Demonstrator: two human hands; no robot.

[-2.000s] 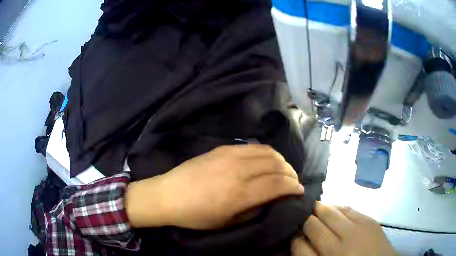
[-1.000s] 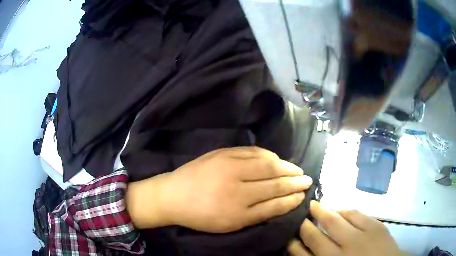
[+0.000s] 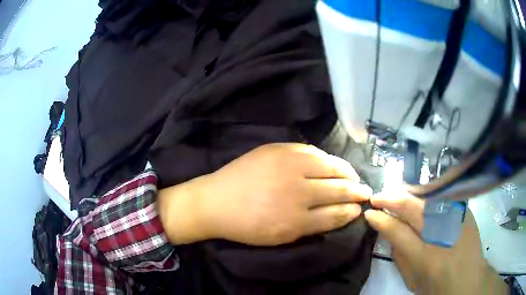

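Note:
Dark cloth (image 3: pixel 248 127) lies over the white table, left of the sewing machine's white head (image 3: pixel 369 63) with its blue stripe. The presser foot and needle area (image 3: pixel 386 150) is lit, just beyond my fingertips. My left hand (image 3: pixel 271 196) lies palm down on the cloth, fingers together and pointing right. My right hand (image 3: pixel 427 236) pinches the cloth's right edge between thumb and finger, touching my left fingertips. A translucent grey-blue attachment (image 3: pixel 444 222) shows beside my right hand, partly hidden.
A crumpled dark stack (image 3: pixel 138 17) lies at the back left. Pale threads (image 3: pixel 26 59) lie on the table at far left. Small snips (image 3: pixel 516 219) lie at the right edge. A dark checked fabric (image 3: pixel 46 248) is at the lower left. A dark curved part (image 3: pixel 502 132) blocks the upper right.
My right hand has moved up and now meets my left fingertips at the cloth's edge. My left hand has moved slightly up and right. The machine head appears shifted in the view.

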